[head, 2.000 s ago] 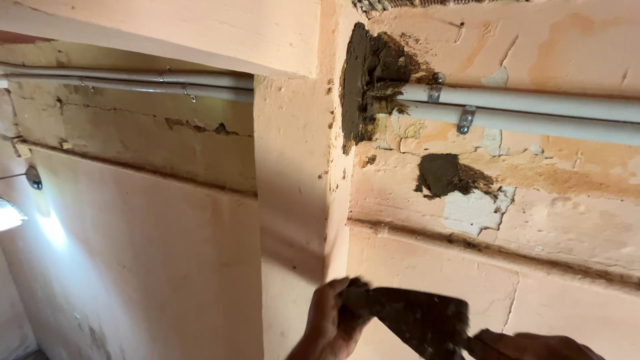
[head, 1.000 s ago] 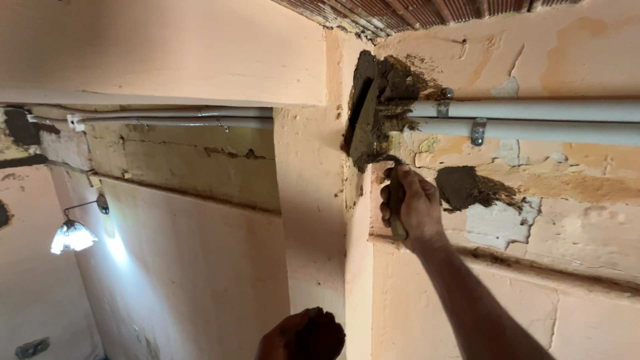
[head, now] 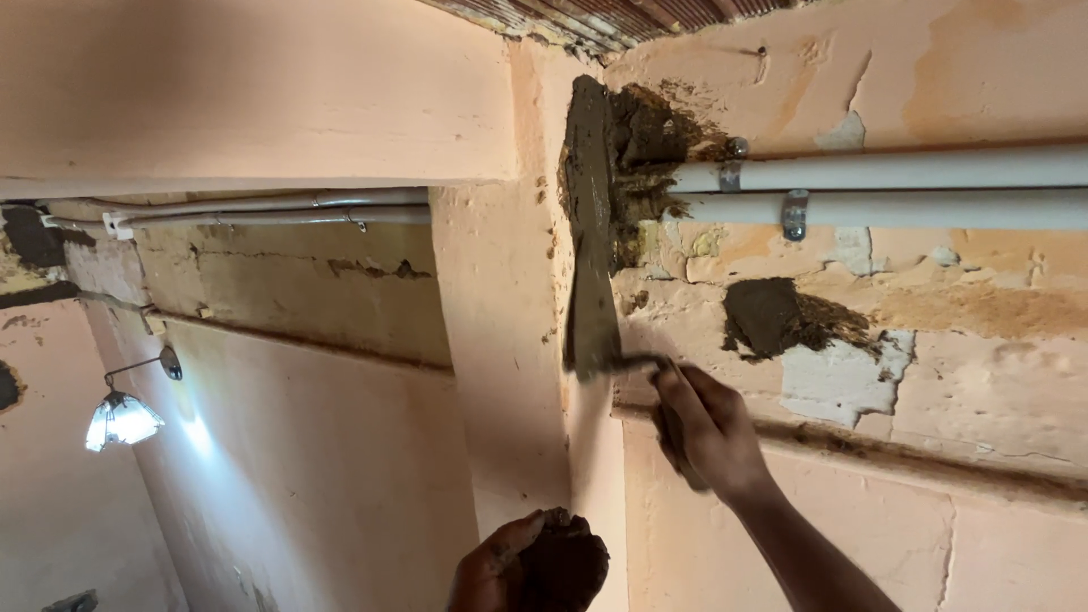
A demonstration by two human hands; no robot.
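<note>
My right hand (head: 710, 429) grips the handle of a plastering trowel (head: 597, 319). Its blade lies against the narrow side of the wall pillar (head: 510, 340), at the lower end of a strip of wet dark mortar (head: 589, 153). Below, near the bottom edge, my left hand (head: 497, 557) holds a lump of dark mortar (head: 565, 557). More mortar surrounds the ends of two white pipes (head: 892, 170) where they meet the pillar. A separate mortar patch (head: 761, 316) sits on the wall to the right of the blade.
Metal clamps (head: 795, 214) fix the pipes to the peeling wall. A ledge (head: 918, 455) runs behind my right forearm. Corrugated ceiling (head: 629, 17) is overhead, and a beam (head: 255, 102) joins the pillar from the left. A lit wall lamp (head: 123, 421) hangs at far left.
My right hand and the trowel have moved down the pillar from the upper mortar. The mortar strip, which the blade covered one second ago, shows smoother. Two seconds ago both hands were low in view.
</note>
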